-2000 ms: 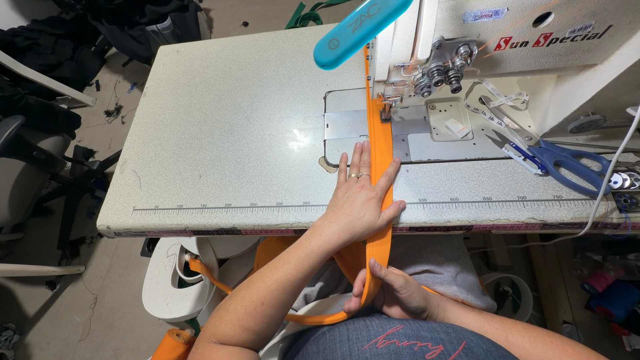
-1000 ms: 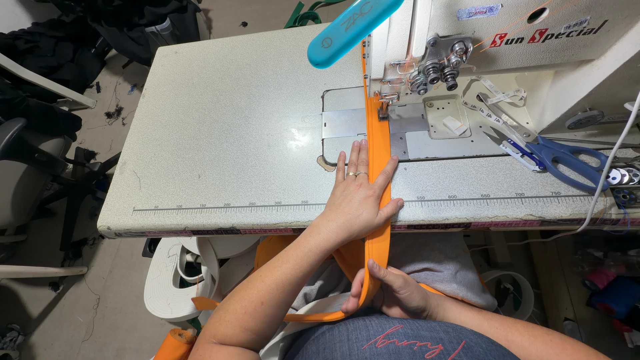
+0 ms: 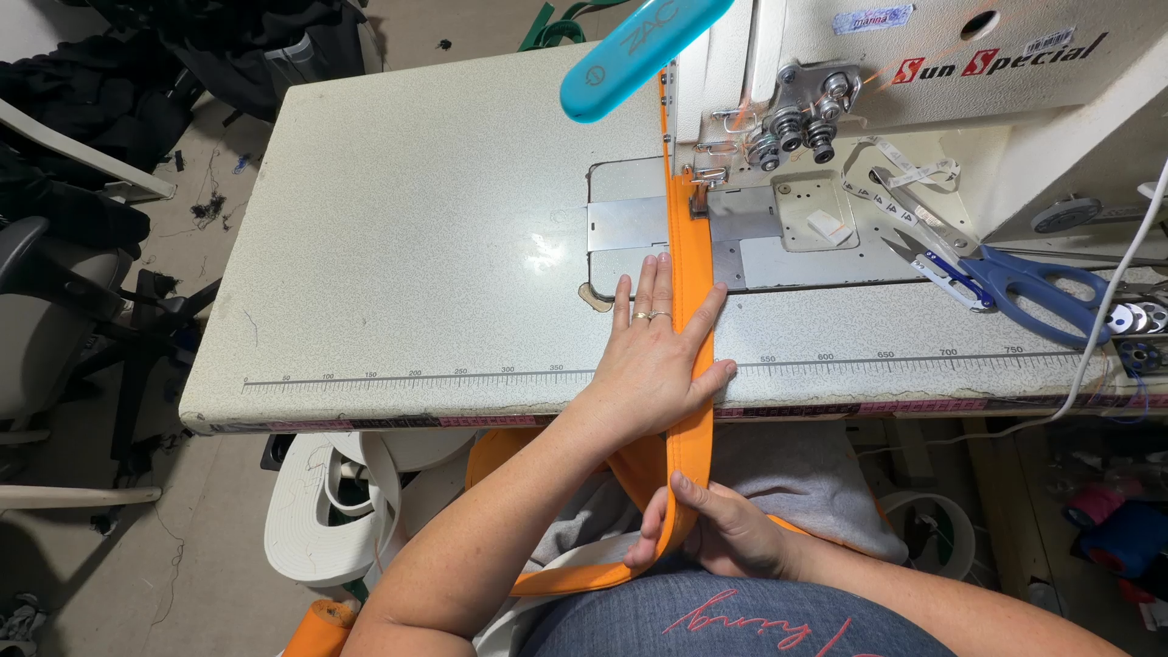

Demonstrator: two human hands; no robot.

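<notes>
A long orange fabric strip runs from under the sewing machine's presser foot over the table edge to the lap. My left hand lies palm down across it on the table, fingers spread, the thumb and forefinger over the strip and the other fingertips at its left side. Below the edge, my right hand grips the strip between thumb and fingers, where it bends left. The needle area is partly hidden by machine parts. Thread guides and tension discs sit on the machine head.
Blue-handled scissors, a thread snipper and a white measuring tape lie right of the foot. A turquoise bar juts over the table. Rolled white webbing and an orange roll are below the table; a chair stands left.
The loose orange strip left of my left forearm has dropped lower, then out of sight there. Both hands stay in about the same places on the strip.
</notes>
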